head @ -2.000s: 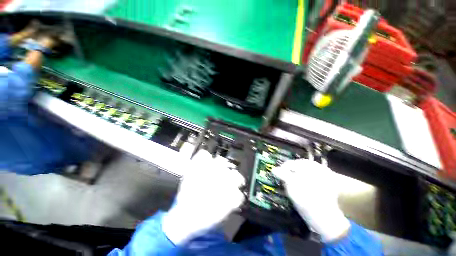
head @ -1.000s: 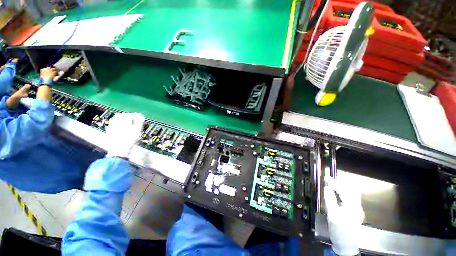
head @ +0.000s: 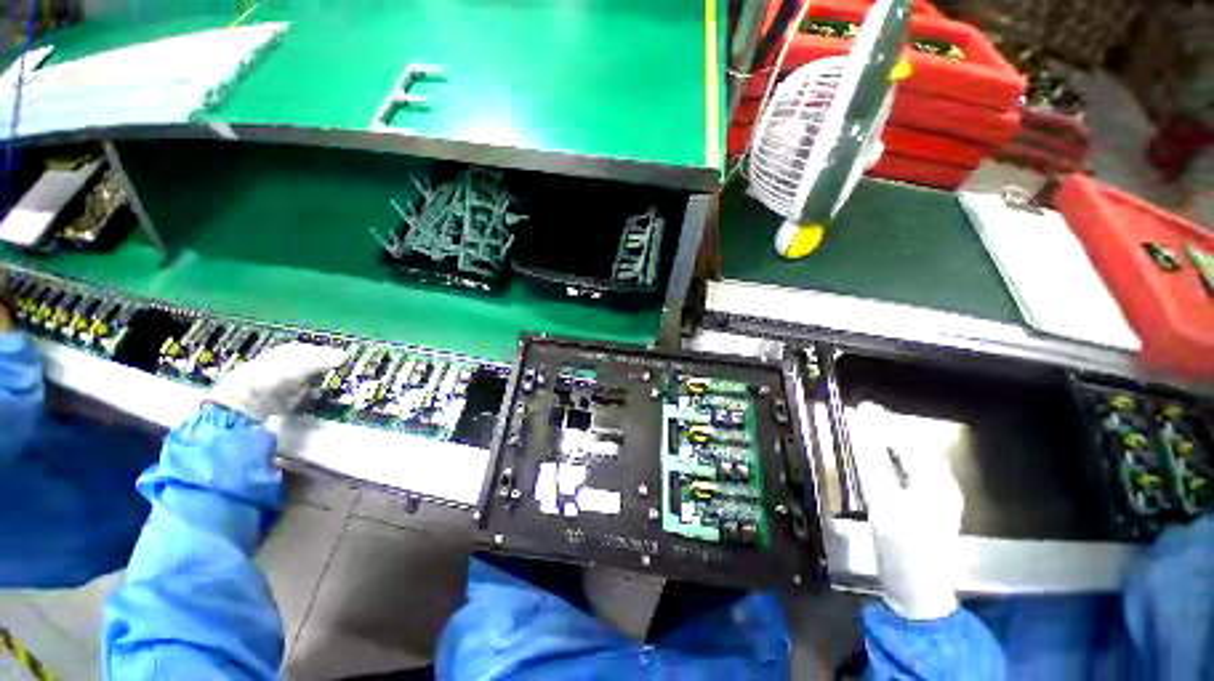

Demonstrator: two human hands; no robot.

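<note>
A black solder pallet [head: 626, 539] lies across the conveyor in front of me. One green circuit board [head: 712, 459] sits in its right half; the left half shows bare cut-outs. My left hand [head: 282, 378], in a white glove, is at the row of waiting boards [head: 406, 386] on the left. Its fingers lie over the boards; whether they grip one I cannot tell. My right hand [head: 912, 512], in a white glove, is over the conveyor rail right of the pallet. It looks empty, but its fingers are blurred into a bright patch.
Two black bins stand on the shelf, one heaped with grey-green brackets [head: 459, 226], one with few [head: 639, 249]. A fan [head: 812, 133], a white sheet [head: 1045, 266] and red trays [head: 959, 107] are behind. Another pallet with boards [head: 1148, 452] is at right. A blue sleeve [head: 24, 399] shows at far left.
My left hand has moved off the pallet to the waiting boards. My right hand has moved off the board to the pallet's right. The pallet has stayed on the conveyor.
</note>
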